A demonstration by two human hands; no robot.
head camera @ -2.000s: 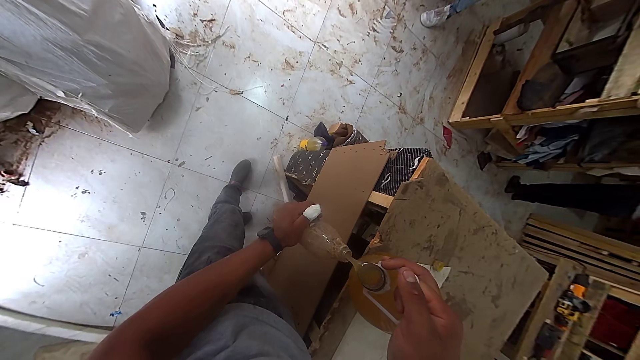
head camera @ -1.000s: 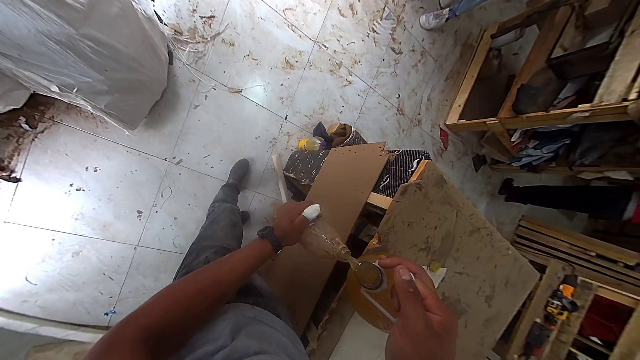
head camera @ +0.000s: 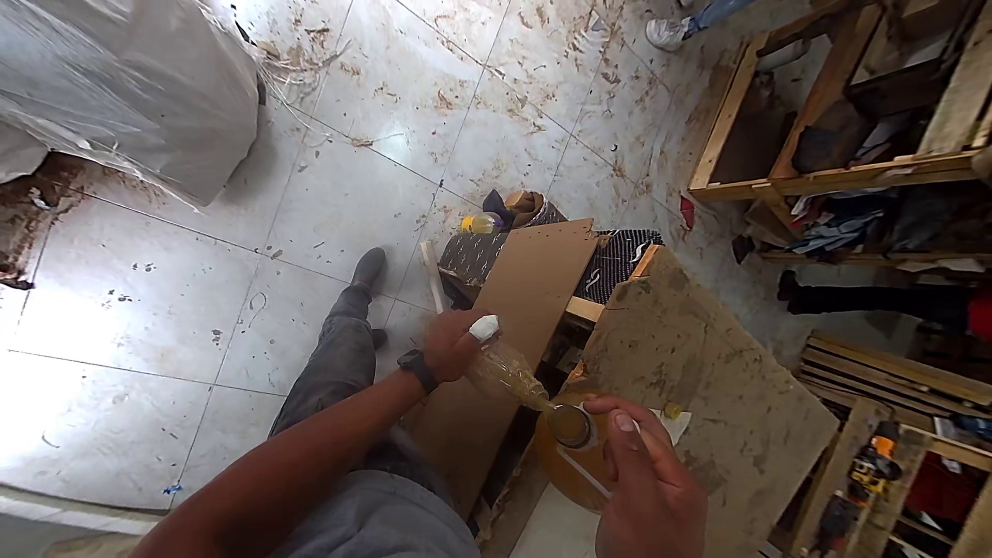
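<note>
My left hand, with a white wrap on one finger and a black watch at the wrist, grips a clear plastic bottle tilted toward the right. The bottle's neck meets the open mouth of a large round jug of amber liquid. Fingers of my right hand hold the jug by its rim or handle; the exact grip is partly hidden. A small yellow cap lies by a white scrap on the stained board.
A brown cardboard sheet lies on the wooden frame beside the jug. Beyond it is a yellow-labelled bottle. Wooden shelving and a yellow cordless drill are at right, a plastic-covered bulk at upper left. Other people's legs show.
</note>
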